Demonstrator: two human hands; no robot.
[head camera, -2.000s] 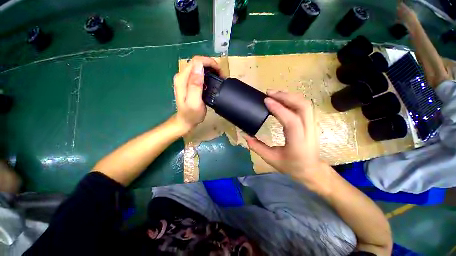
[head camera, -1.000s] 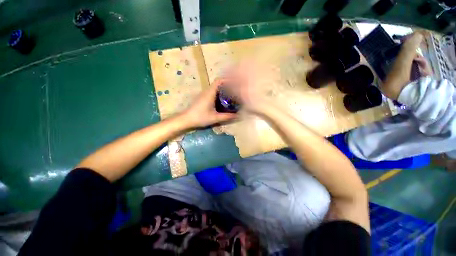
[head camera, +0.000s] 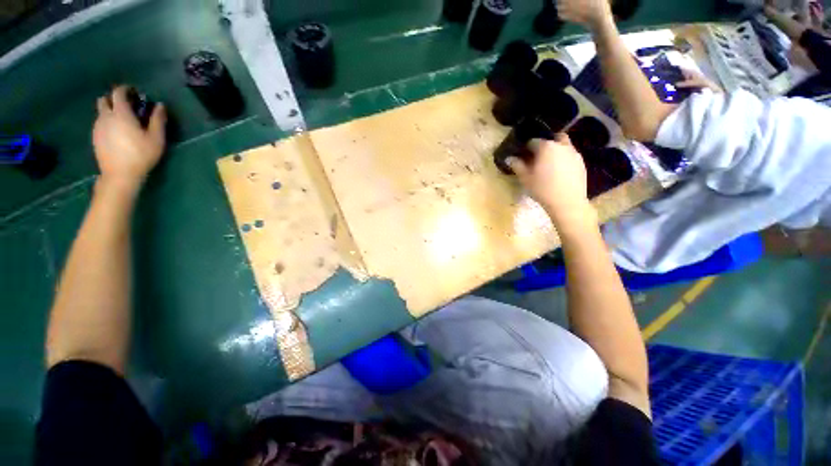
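Note:
My left hand (head camera: 129, 141) reaches to the far left of the green surface. Its fingers and thumb are around a black inner unit (head camera: 141, 106), mostly hidden by the hand. My right hand (head camera: 556, 177) is at the cluster of black outer sleeves (head camera: 549, 107) on the right part of the tan cardboard sheet (head camera: 410, 182). Its fingers and thumb grip the nearest left sleeve (head camera: 516, 144), partly hidden by the hand. The sleeves stand close together.
More black units stand along the far side, one (head camera: 211, 84) left of the pale metal upright (head camera: 261, 62) and another (head camera: 312, 55) right of it. A neighbour's arm (head camera: 629, 86) reaches in beyond the sleeves. A blue crate (head camera: 724, 400) is at lower right.
My hands were together at the middle around a black unit. They are now wide apart, left at an inner unit, right at the sleeves. The former piece is out of my hands. The view has shifted.

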